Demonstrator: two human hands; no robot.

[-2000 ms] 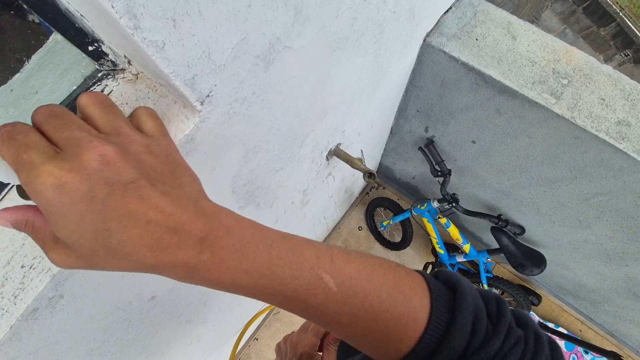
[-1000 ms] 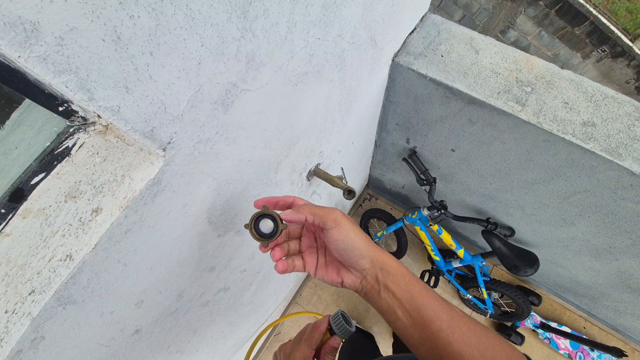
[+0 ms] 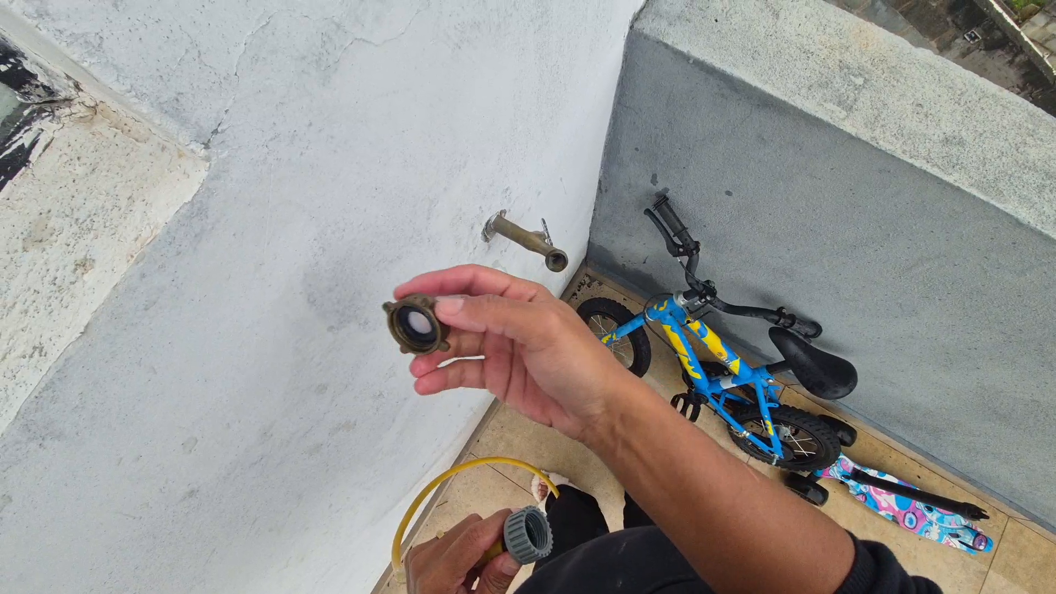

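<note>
My right hand [image 3: 511, 346], palm turned up, holds a brass threaded ring fitting [image 3: 417, 324] between thumb and fingers, its opening facing the camera, with something whitish inside. The ring is in front of the white wall, left of and below a brass tap [image 3: 528, 239] that projects from it. At the bottom, my left hand [image 3: 466, 557] grips a yellow hose [image 3: 429, 487] just behind its grey ribbed plastic connector [image 3: 528, 535]. The connector's threaded mouth points right. The ring and the connector are apart.
A blue and yellow child's bicycle [image 3: 701, 355] leans by the grey low wall [image 3: 792, 206], with a colourful scooter [image 3: 916, 503] behind it on the tiled floor [image 3: 1027, 557]. A rough ledge [image 3: 91, 223] juts out at the left.
My right hand was at the upper left by the ledge two seconds ago; it has come down and right, turned palm up, showing the brass ring. The grey connector has come into view in my left hand.
</note>
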